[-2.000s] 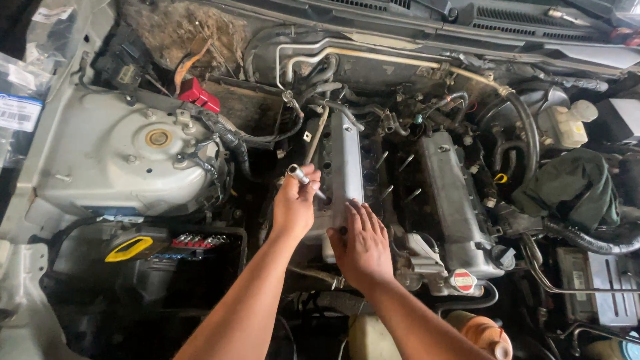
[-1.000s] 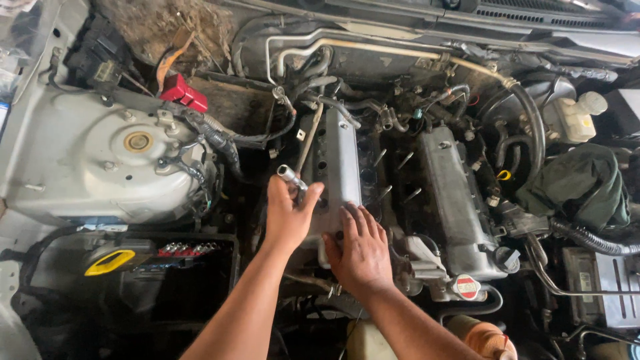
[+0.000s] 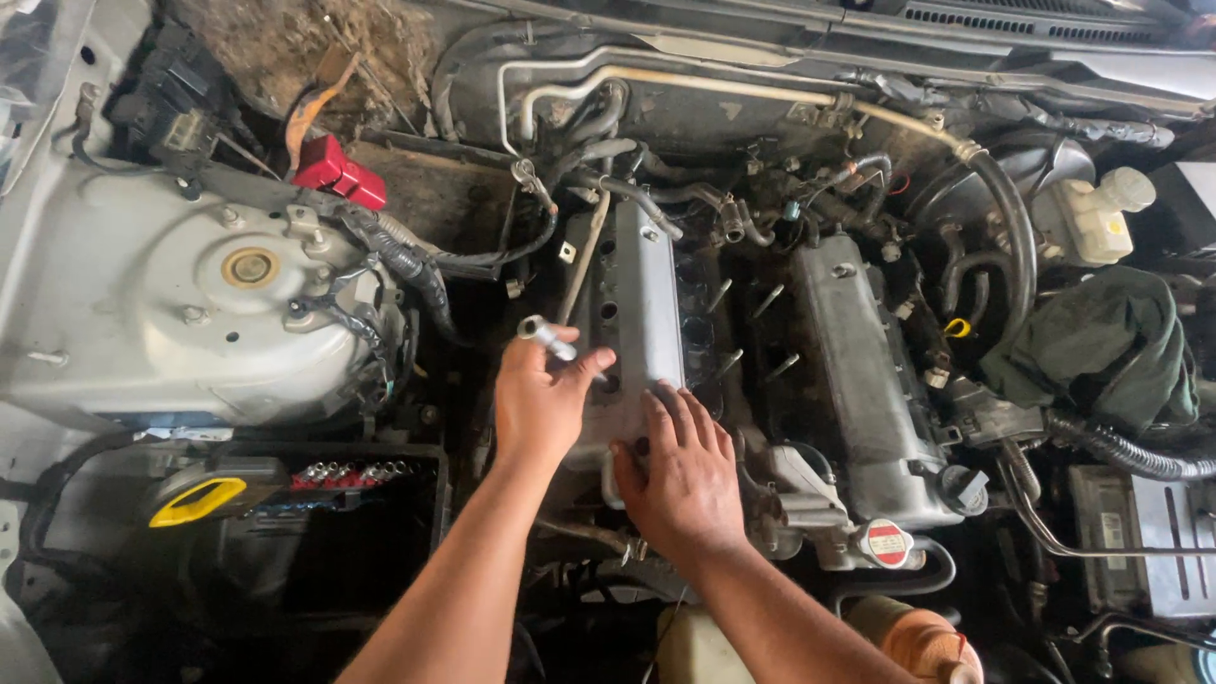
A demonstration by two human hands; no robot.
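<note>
My left hand [image 3: 541, 399] is closed around a metal socket tool [image 3: 545, 337], whose round end sticks out above the fingers; the rest of the tool is mostly hidden by the hand. It is held over the left edge of the left valve cover [image 3: 650, 294], beside a row of dark round holes. Flat on the lower part of that cover lies my right hand [image 3: 682, 465], fingers spread slightly and holding nothing visible. Several studs stand up between this cover and the right valve cover [image 3: 855, 361].
A row of sockets [image 3: 351, 472] sits in the tray at lower left, near a yellow-handled object [image 3: 195, 502]. A dark green cloth [image 3: 1102, 347] lies at right, by the fluid reservoir [image 3: 1092, 223]. The radiator cap [image 3: 885, 543] is below the right cover. Hoses and pipes run behind the engine.
The socket tool in my left hand has changed its tilt over the valve cover. My right hand stays on the cover.
</note>
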